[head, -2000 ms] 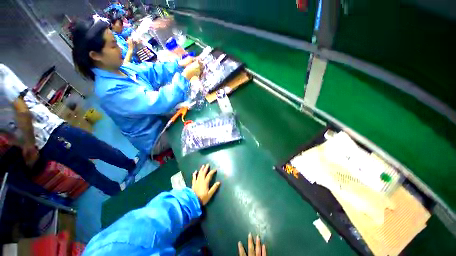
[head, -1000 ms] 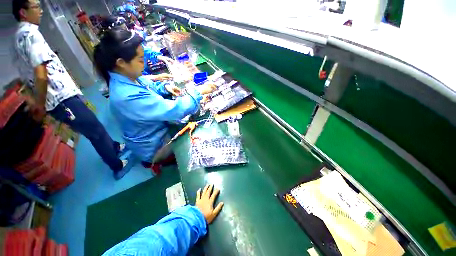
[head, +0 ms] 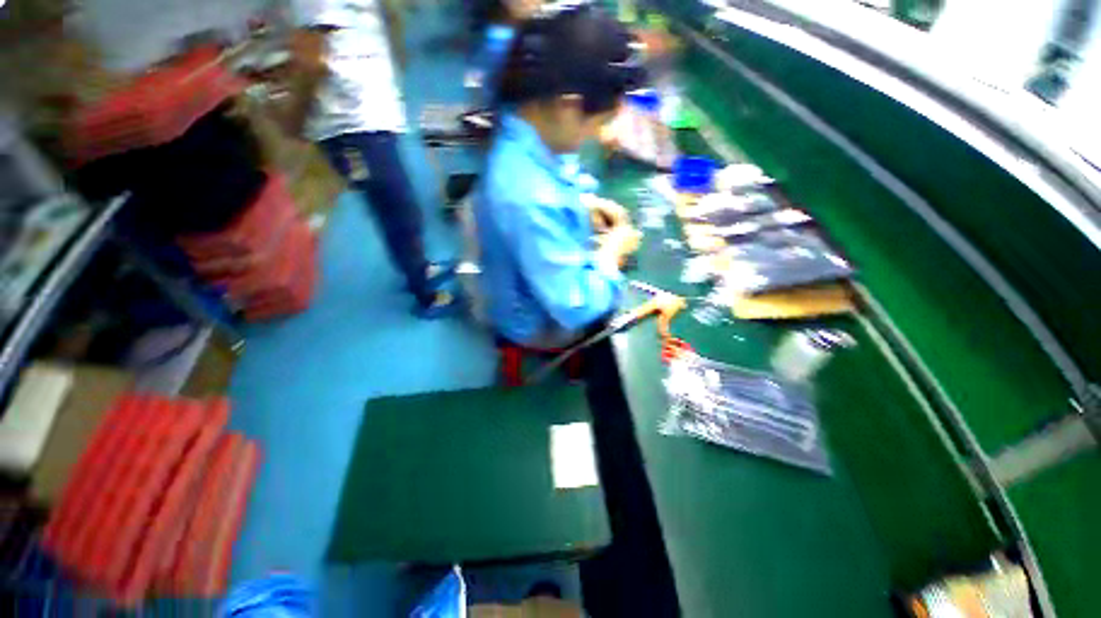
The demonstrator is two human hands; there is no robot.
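Neither of my hands shows; only bits of blue cloth show at the bottom edge. The frame is blurred. A clear parts bag (head: pixel 755 410) with rows of small dark pieces lies flat on the green bench (head: pixel 737 519). The dark green side stand (head: pixel 471 477) with a white label (head: pixel 574 455) stands beside the bench. An orange-handled tool (head: pixel 662 309) with a cable lies beyond the bag, near the neighbour.
A seated person in a blue smock (head: pixel 543 229) works at the bench ahead, by a blue bin (head: pixel 693 173). Another person (head: pixel 380 157) stands in the aisle. Orange-red trays (head: pixel 151 495) are stacked at the left. Papers (head: pixel 984 594) lie at the bottom right.
The view has swung left and down toward the aisle. My left hand, earlier flat on the bench, has left the picture. The papers have shifted to the bottom right edge.
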